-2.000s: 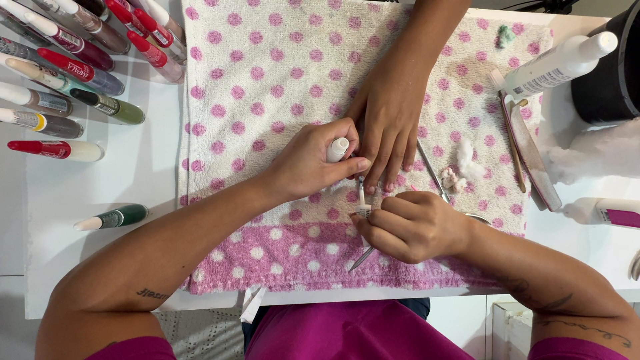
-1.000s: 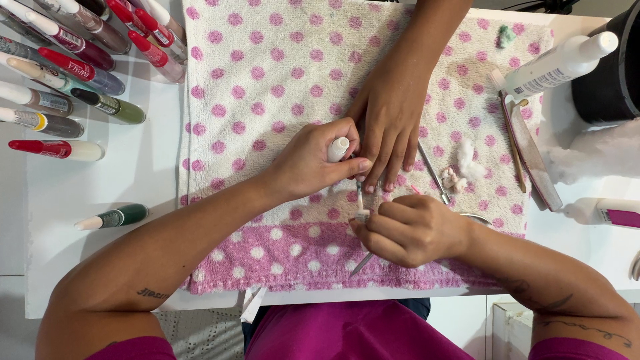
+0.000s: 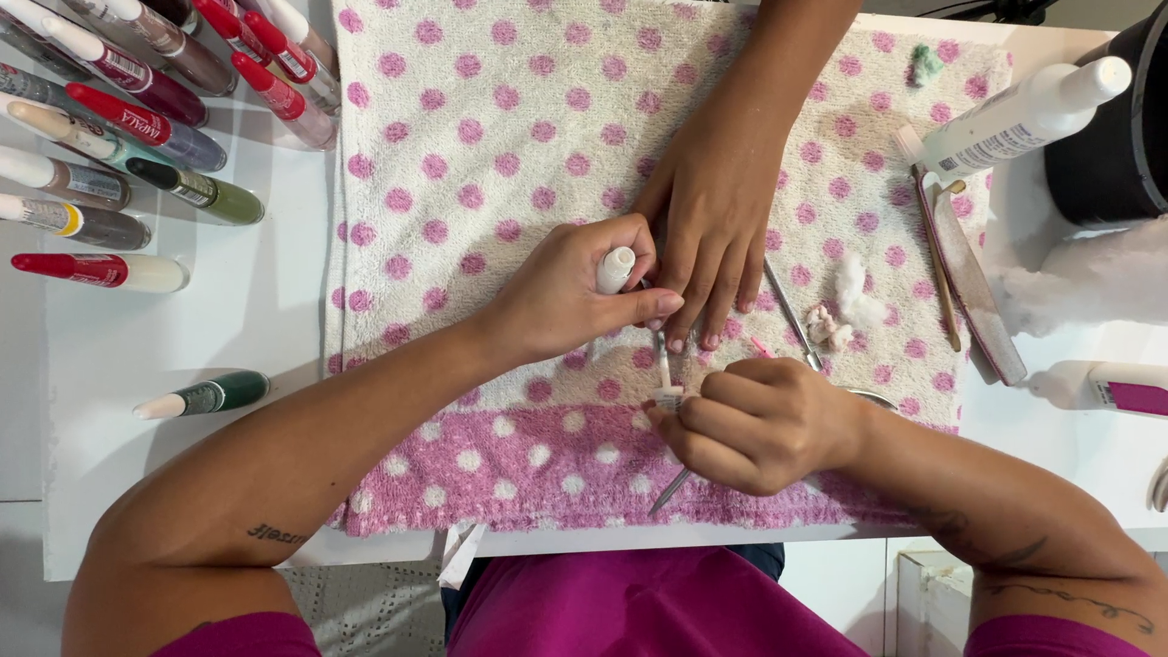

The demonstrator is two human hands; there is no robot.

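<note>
My left hand (image 3: 584,292) grips a white nail polish bottle (image 3: 616,269), and its thumb and fingers are at a fingertip of another person's hand (image 3: 716,201). That hand lies palm down on a polka-dot towel (image 3: 511,137). Between finger and thumb, my right hand (image 3: 757,424) holds the white cap (image 3: 669,396) of a nail polish brush (image 3: 662,356), which points up towards the same fingertip. A pointed metal tool (image 3: 671,491) sticks out below my right hand; whether that hand holds it I cannot tell. My fingers partly hide the nail.
Several polish bottles (image 3: 196,192) lie at the left, a dark green one (image 3: 219,394) apart from them. On the right are a metal tool (image 3: 792,312), cotton pieces (image 3: 853,290), a nail file (image 3: 976,274), a wooden stick (image 3: 940,274), a plastic bottle (image 3: 1013,123) and a black container (image 3: 1109,137).
My right hand's fingers have shifted slightly around the brush cap since the earliest frame. My left hand and the other person's hand stay in nearly the same place.
</note>
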